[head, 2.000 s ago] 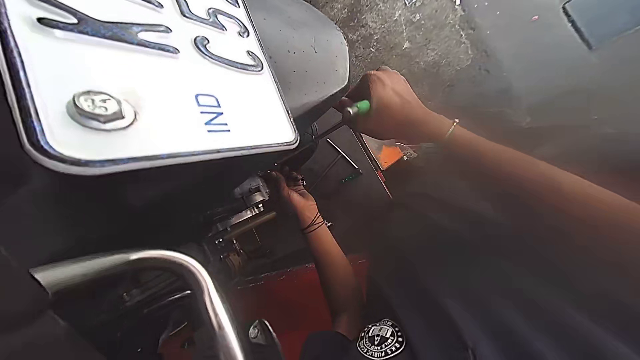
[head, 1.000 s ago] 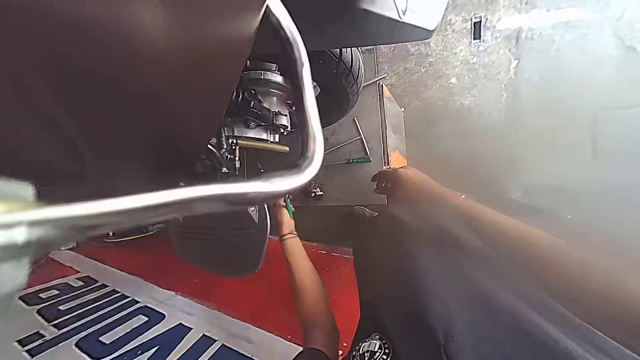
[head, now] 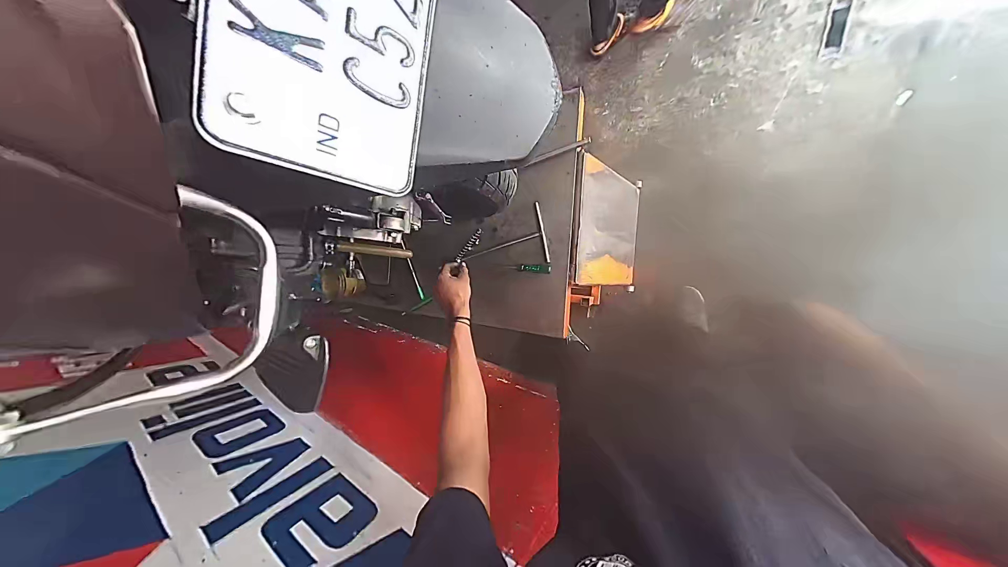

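Note:
My left hand (head: 453,290) reaches up from below, its fingers closed on the lower end of a small metal coil spring (head: 470,246). The spring points up and right over the grey lift platform (head: 520,303). Just right of it lies a metal T-handle wrench (head: 542,232), near a green-handled screwdriver (head: 535,268). Another slim tool with a green handle (head: 417,304) is left of the hand. Further left are a scooter's brass-coloured rod (head: 374,250) and metal parts by its rear wheel (head: 498,189). My right hand cannot be made out; haze blurs the right side.
The scooter's grey rear fender (head: 488,79) and number plate (head: 307,157) overhang the top. A chrome rail (head: 269,291) curves at left. An orange-and-grey platform flap (head: 608,224) juts right. A red panel with lettering (head: 378,394) lies below. Another person's foot (head: 606,35) shows at top.
The spring now shows in my left hand, where a green tool handle showed one second ago. My right hand, earlier by the platform's orange edge, has left that spot. The view has shifted strongly.

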